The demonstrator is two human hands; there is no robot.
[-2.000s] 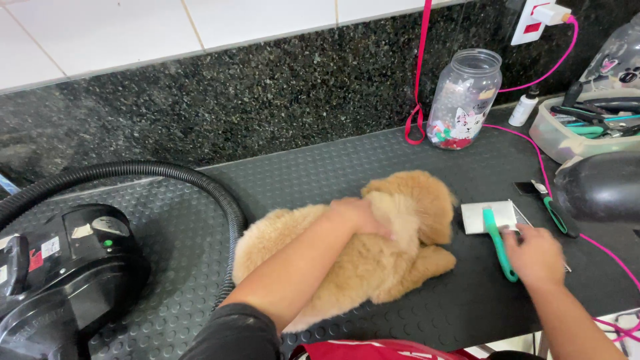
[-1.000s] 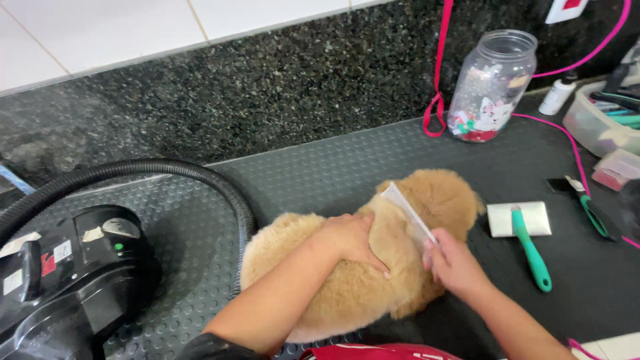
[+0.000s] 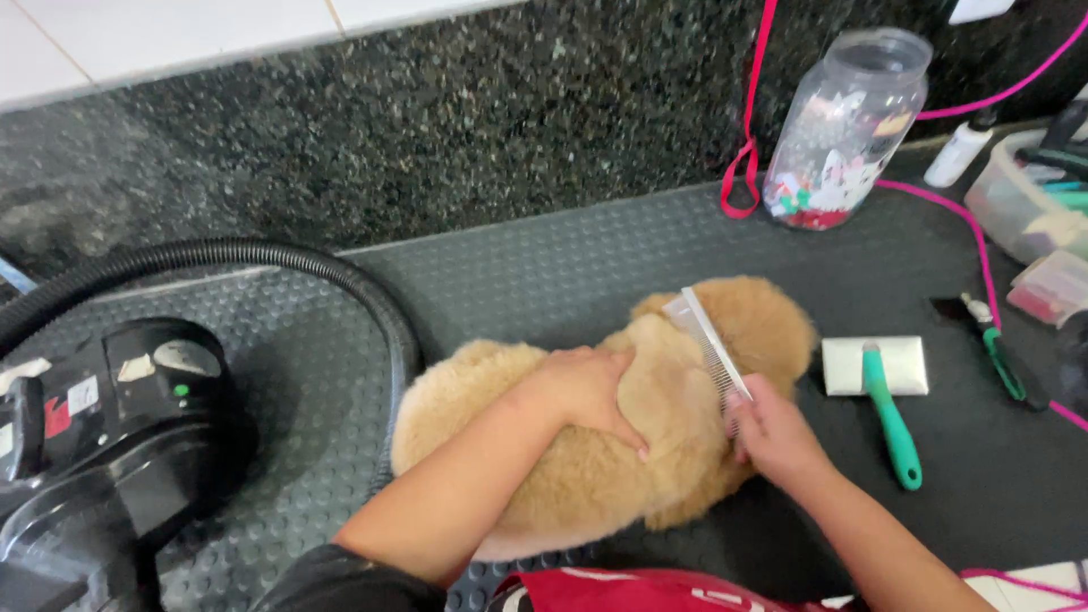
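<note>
A fluffy light-brown dog (image 3: pixel 527 476) lies on the black rubber mat, its head toward the right. My left hand (image 3: pixel 595 395) rests on its back with the thumb spread from the fingers, pressing into the fur. In my right hand (image 3: pixel 769 425) is a metal grooming comb (image 3: pixel 714 340), its teeth against the fur behind the dog's head. A slicker brush (image 3: pixel 890 412) with a green handle lies just right of the dog. Farther right is a green-and-black grooming tool (image 3: pixel 1003 361).
At left, a black dryer (image 3: pixel 110 425) stands with its ribbed hose (image 3: pixel 340 268) curving beside the dog. Along the granite backsplash are a clear plastic jar (image 3: pixel 850 127), a hanging red strap (image 3: pixel 751 144), a small white bottle (image 3: pixel 958 157) and a plastic tub of tools (image 3: pixel 1011 204). A pink cord (image 3: pixel 977 225) crosses the right side.
My right hand, near the green-handled brush two seconds ago, has moved left to the dog and holds the comb. My left hand stays on the dog's back.
</note>
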